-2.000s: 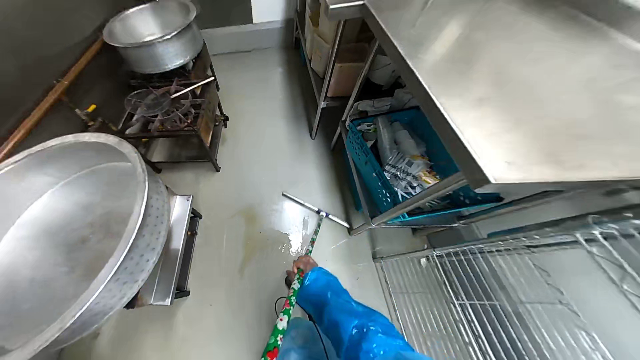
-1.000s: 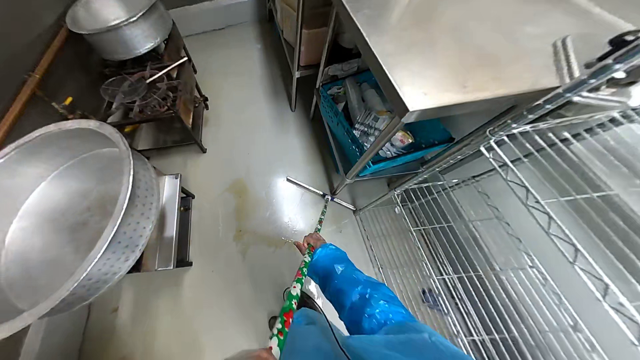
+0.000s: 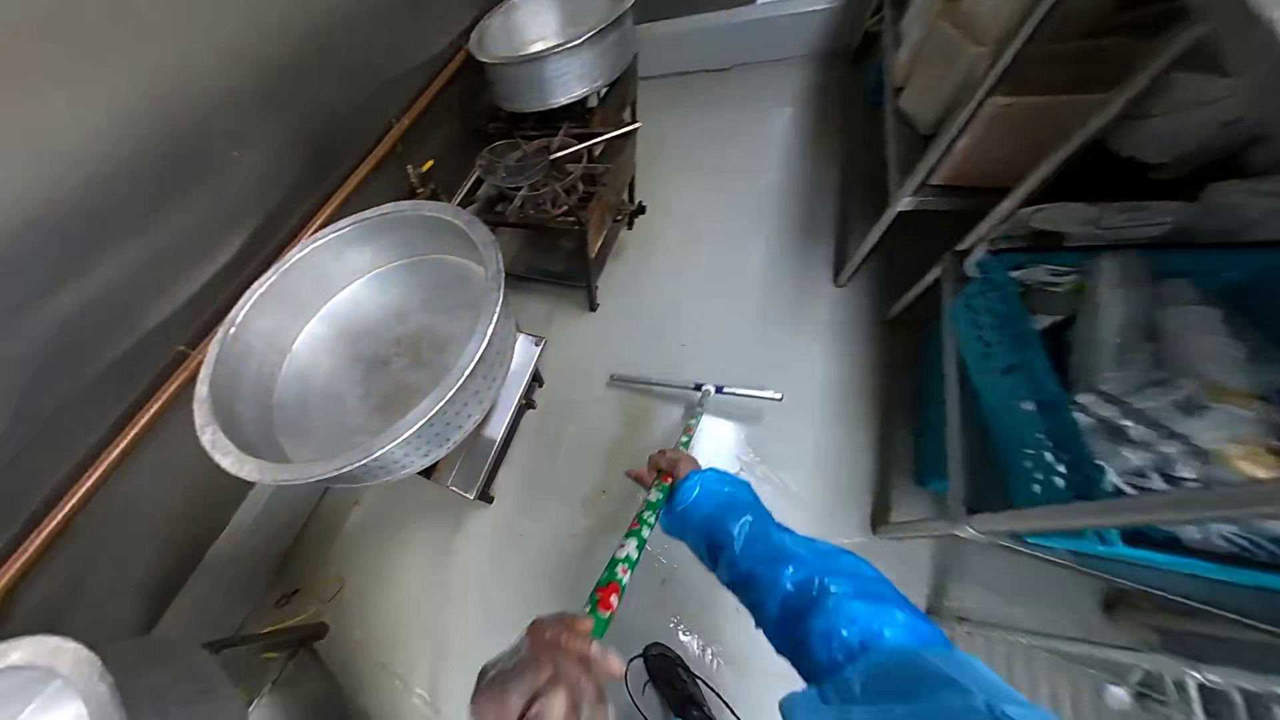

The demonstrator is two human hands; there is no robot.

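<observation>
My right hand [image 3: 664,467], below a shiny blue sleeve [image 3: 800,560], grips the middle of a green floral handle [image 3: 628,550]. At the handle's near end, low in the view, my left hand [image 3: 548,668] is closed round it and somewhat blurred. The handle runs away from me to a floor squeegee's wide metal head [image 3: 697,388], which lies across the grey floor. Wet, shiny patches show on the floor beside the handle.
To the left, a large aluminium pot [image 3: 385,350] stands on a low stove [image 3: 490,430]; behind it are a burner stand [image 3: 545,190] and another pot [image 3: 555,60]. At right, a metal rack [image 3: 950,400] holds a blue-green basket [image 3: 1030,400]. A black shoe [image 3: 676,683] is below.
The squeegee head has moved away from the rack's leg, out onto the floor between stove and rack. My left hand shows more fully on the handle. The view has swung and shifted.
</observation>
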